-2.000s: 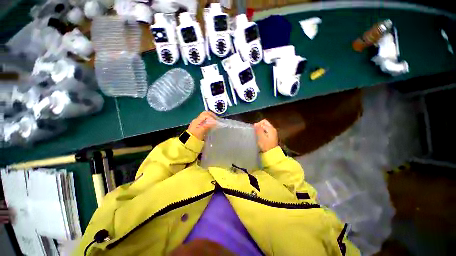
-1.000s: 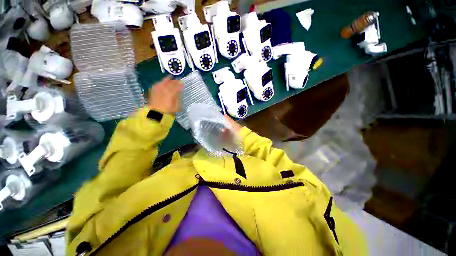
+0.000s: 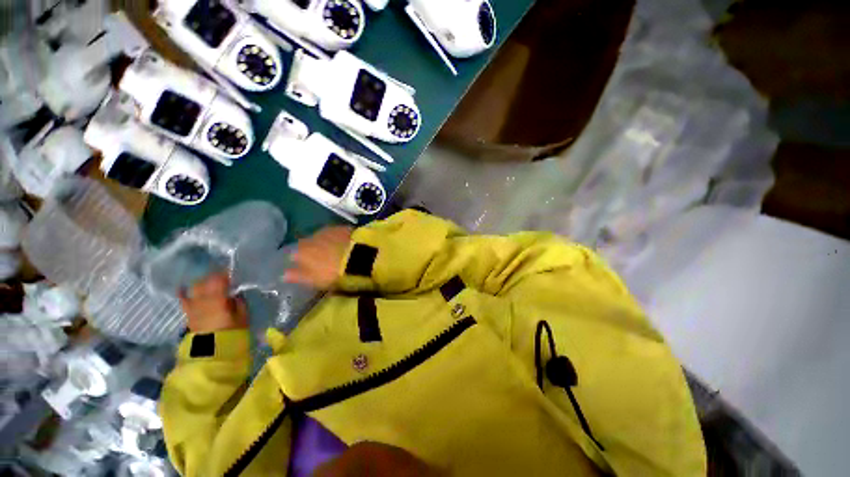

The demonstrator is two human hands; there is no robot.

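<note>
My left hand (image 3: 212,303) is at the lower edge of a clear opened air-column bag (image 3: 182,265); its fingertips touch the bag, but I cannot tell whether they grip it. My right hand (image 3: 319,258) is blurred, with fingers stretched left towards another rounded clear bag (image 3: 250,240), and shows nothing held. Flat ribbed bags (image 3: 135,307) lie left of my left hand. White security cameras (image 3: 337,175) with black panels and dotted lens rings lie on the green bench, beyond my hands.
Bagged cameras (image 3: 84,377) crowd the left side. An open brown carton (image 3: 550,74) is beyond the bench edge, with clear plastic sheeting (image 3: 652,140) beside it. A white surface (image 3: 746,289) is at the right.
The view has turned and shifted, so the cameras appear further left and closer. My hands were together on a bag two seconds ago; now they are apart near rounded, opened bags.
</note>
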